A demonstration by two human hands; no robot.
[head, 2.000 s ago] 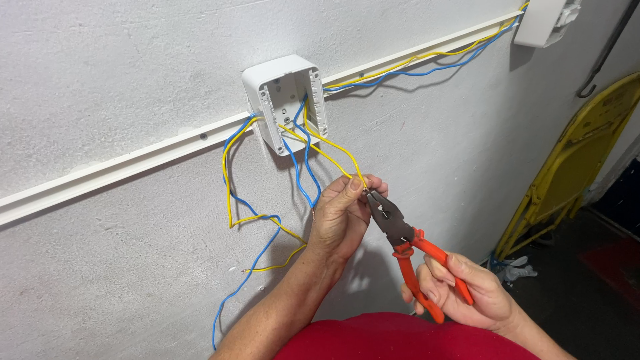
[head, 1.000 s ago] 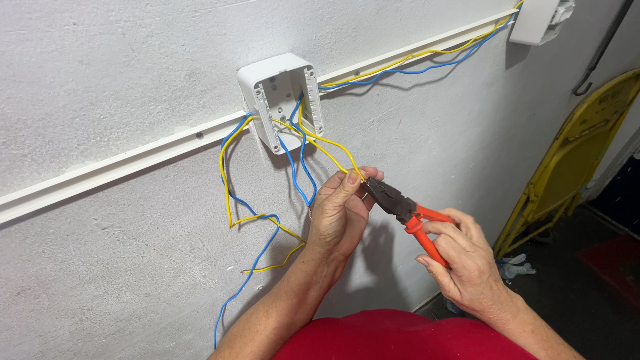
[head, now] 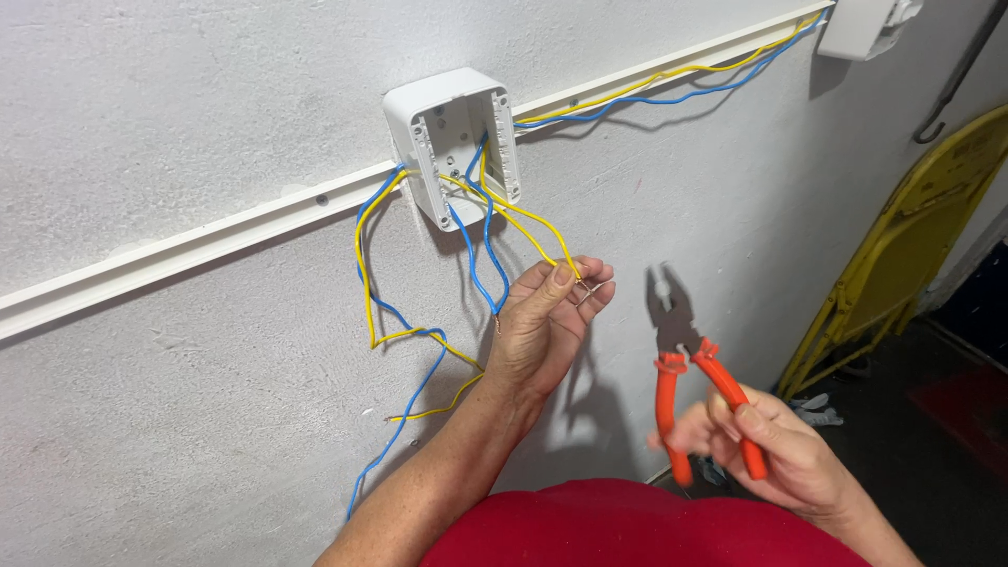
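My left hand (head: 551,315) pinches two yellow wires (head: 543,228) near their bared copper ends, between thumb and fingers. My right hand (head: 772,449) holds combination pliers (head: 679,339) by their orange handles, with the jaws apart and touching nothing, to the right of my left hand. Two blue wires (head: 488,252) come out of a white plastic junction box (head: 453,83) on the wall; their bared copper ends (head: 497,321) lie together beside my left wrist. The yellow pair also comes from this box.
White trunking (head: 197,244) runs left and right of the box, with yellow and blue wires along it. A loose blue wire (head: 394,441) and a yellow one hang lower left. Upper right are another white box (head: 858,31) and a metal hook (head: 929,130), above a yellow folding chair (head: 906,228).
The pliers have come away from the yellow wire ends, and their jaws and handles have spread. My left hand still pinches the yellow wires.
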